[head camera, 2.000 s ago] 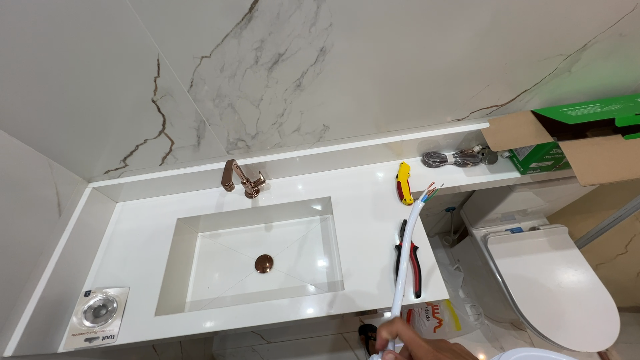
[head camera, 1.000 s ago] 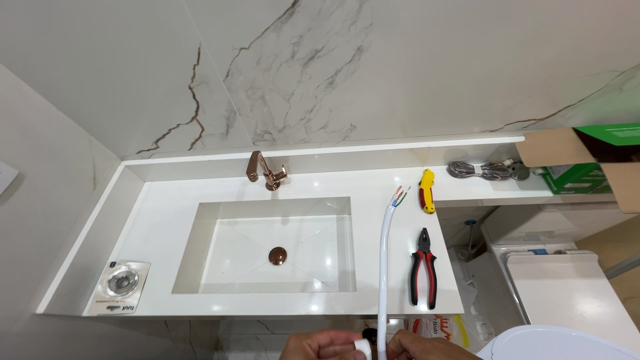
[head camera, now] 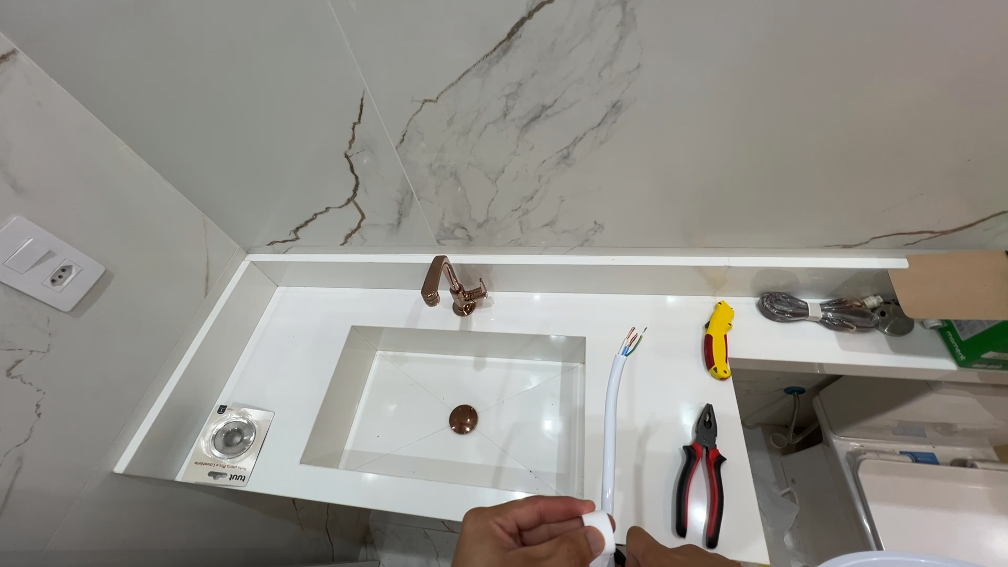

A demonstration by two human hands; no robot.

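Observation:
At the bottom centre my left hand (head camera: 528,531) pinches a small white cylindrical piece (head camera: 600,532), perhaps a roll of tape, between thumb and fingers. Right beside it is my right hand (head camera: 669,550), partly cut off by the frame's lower edge; its grip is hidden. A white sheathed cable (head camera: 610,425) rises from between the hands, its stripped end showing blue, green and reddish wires with bare copper tips. Combination pliers (head camera: 701,480) with red and black handles lie on the white countertop right of the cable. A yellow and red utility knife (head camera: 718,340) lies above them.
Left of the cable are a white basin (head camera: 465,480) and a copper-coloured faucet (head camera: 453,287). A packaged drain strainer (head camera: 232,442) lies at the counter's left end. Along the right ledge are a bundled grey hose or cord (head camera: 815,311) and a green box (head camera: 976,342). A toilet (head camera: 929,504) stands below right.
My left hand has come into view with the small white piece. The cable stands more upright than two seconds ago. The view has shifted left.

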